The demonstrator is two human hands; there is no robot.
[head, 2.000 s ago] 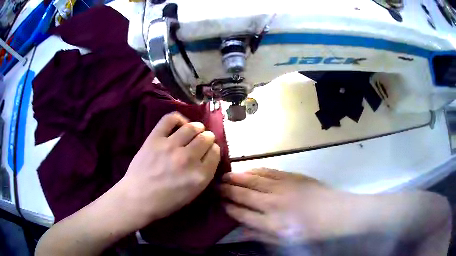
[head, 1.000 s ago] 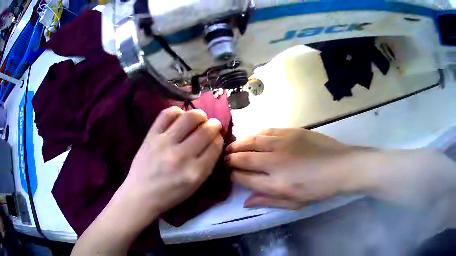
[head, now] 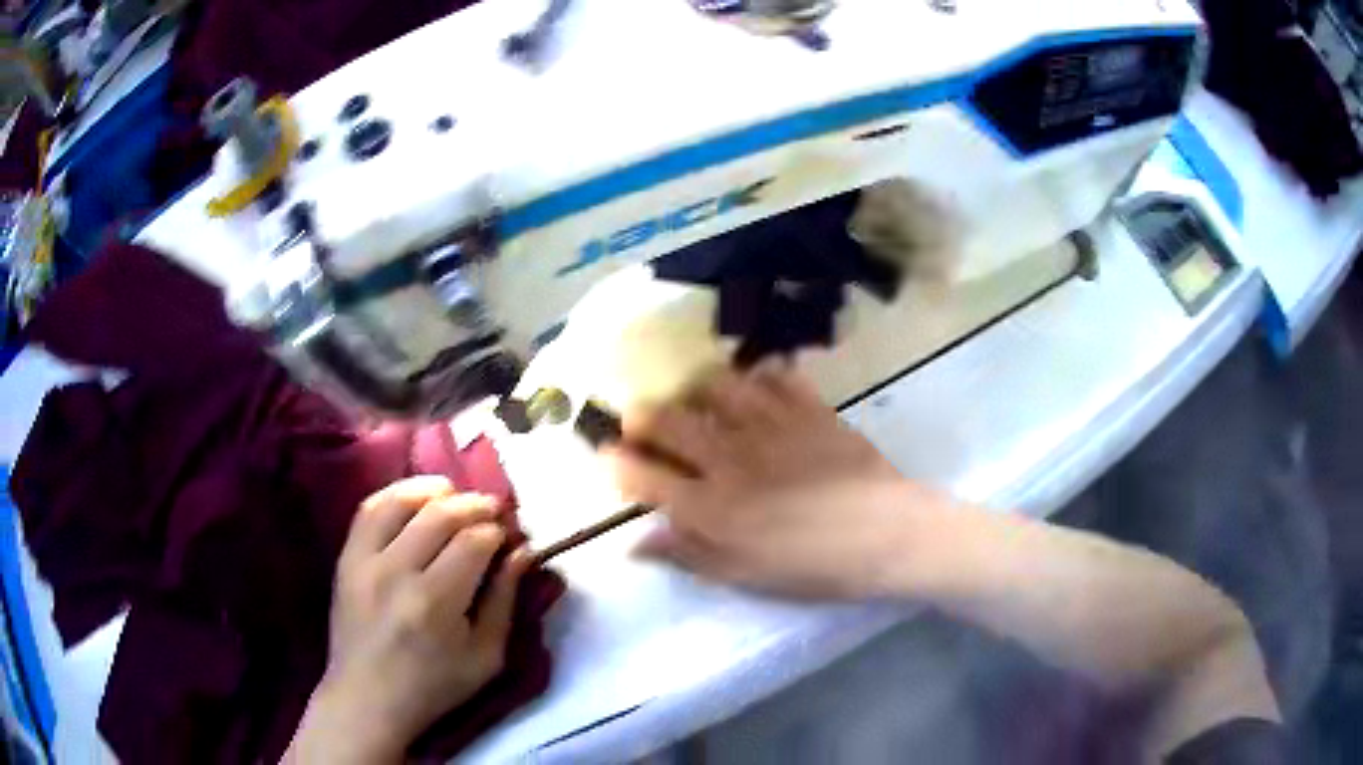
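The dark maroon garment piece (head: 224,508) lies on the left of the table, its edge lit pinkish-red below the machine head. The white sewing machine (head: 628,165) with blue stripe stands over it; the needle area is blurred. My left hand (head: 426,575) grips the fabric close to the presser foot, fingers curled. My right hand (head: 762,478) is over the lit bed right of the needle, off the maroon cloth, blurred. A small dark piece (head: 598,423) shows at its fingertips; whether it is held is unclear.
Black angular scraps (head: 777,284) lie under the machine arm. A grey peg with a yellow ring (head: 251,142) stands on the machine head. A control panel (head: 1084,90) is on the arm's right end. More dark cloth (head: 1286,97) lies at the far right.
The view has swung to the right. My right hand has left the maroon fabric edge and moved right, onto the bed near the black scraps. My left hand still holds the fabric.
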